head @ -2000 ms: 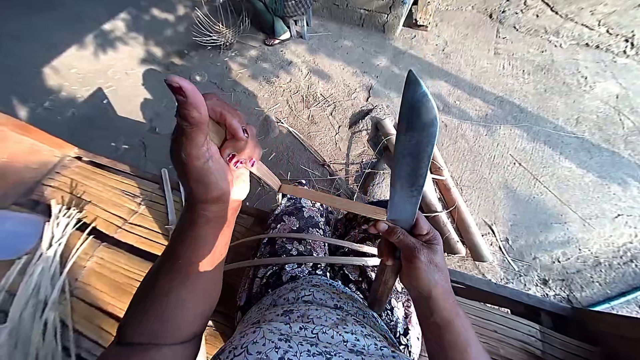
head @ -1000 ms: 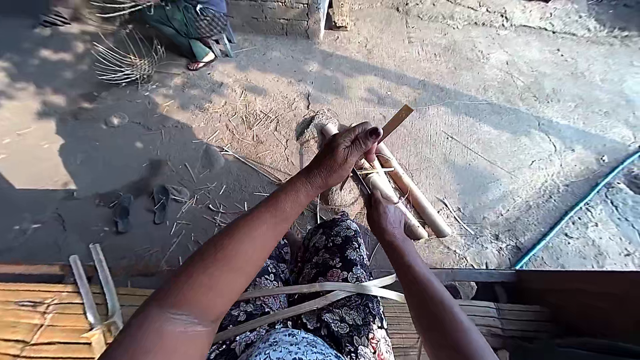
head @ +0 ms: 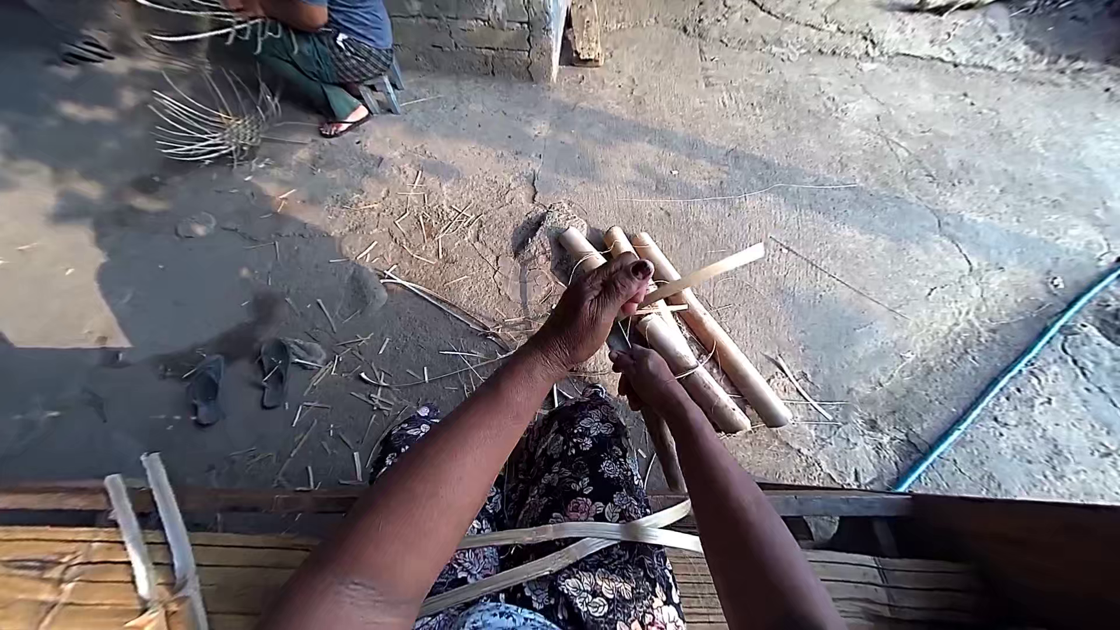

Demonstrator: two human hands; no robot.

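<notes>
In the middle of the head view my left hand [head: 599,308] grips a flat pale bamboo strip [head: 722,268], whose free end points up to the right. Just below it, my right hand [head: 649,378] is closed on a knife; the wooden handle [head: 663,451] shows beneath the hand, while most of the blade is hidden between the hands. A thin sliver [head: 669,309] juts out beside my left fingers. Several bamboo poles [head: 717,337], tied with cord, lie on the ground behind and beside my hands. Across my lap rest long pale strips [head: 569,532].
A slatted bamboo bench [head: 245,560] with pale strips [head: 171,516] runs along the bottom. Sandals [head: 207,389] and scattered shavings lie on the ground. Near an unfinished basket [head: 229,131], a person [head: 350,52] sits on a stool at the upper left. A blue-green hose [head: 1006,376] crosses at right.
Two seconds ago the knife blade stood upright with the strip across it; both hands have since moved forward, away from my body, and the strip's free end now points up right. The view has shifted.
</notes>
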